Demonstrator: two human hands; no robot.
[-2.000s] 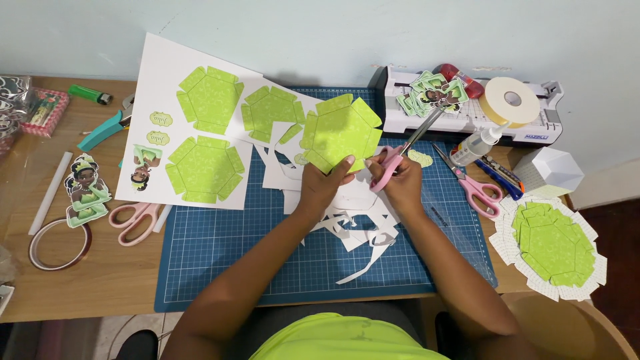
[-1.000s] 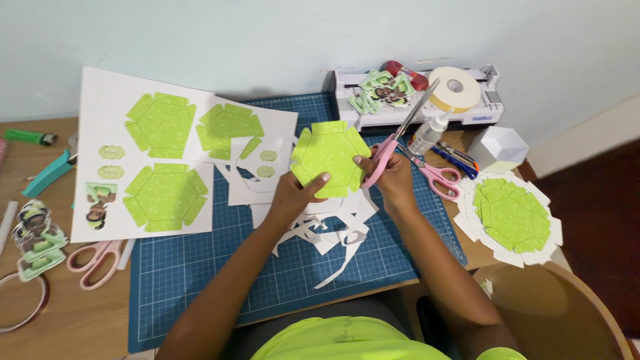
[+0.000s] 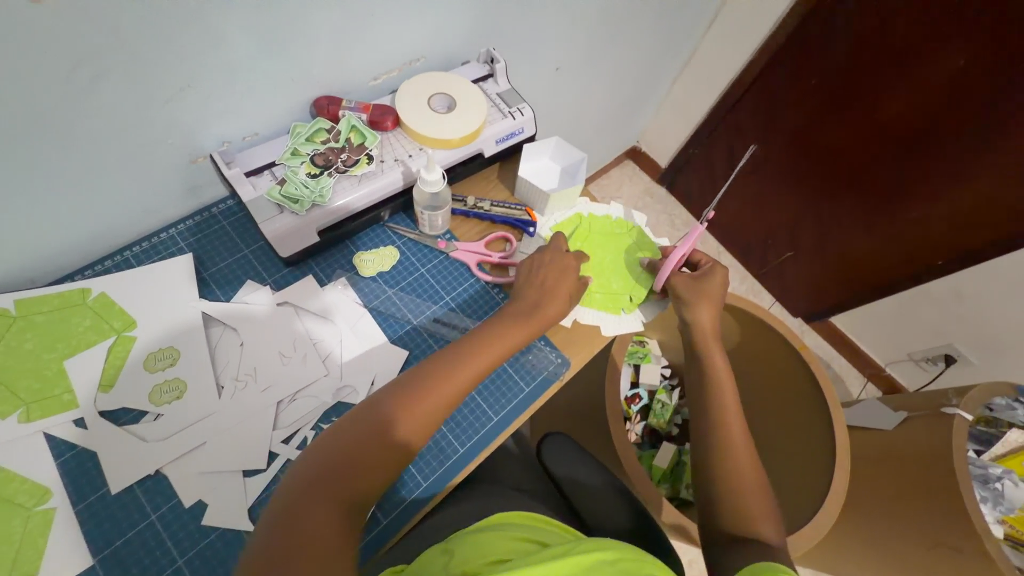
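Observation:
Both of my hands are over a pile of green cut-out paper pieces [image 3: 612,260] that lies on white tabbed pieces at the table's right corner. My left hand [image 3: 552,276] touches the pile's left side with its fingers. In my right hand [image 3: 694,280] are pink-handled scissors [image 3: 680,256], blades pointing up and away; its fingertips are at the pile's right edge. A second pair of pink scissors [image 3: 484,254] lies beside my left hand. Green shapes printed on a white sheet [image 3: 60,344] are at the far left, next to white paper scraps [image 3: 272,352].
A white paper trimmer [image 3: 384,152] holds a tape roll [image 3: 442,108] and character cut-outs [image 3: 328,156]. Near it stand a glue bottle [image 3: 433,200], utility knives [image 3: 496,212] and a white paper box [image 3: 552,174]. Below the table edge is a round bin [image 3: 832,432] with small boxes inside.
Both hands have moved right from above the cutting mat to the pile of green pieces. The green piece held earlier is now at that pile. The view has swung right.

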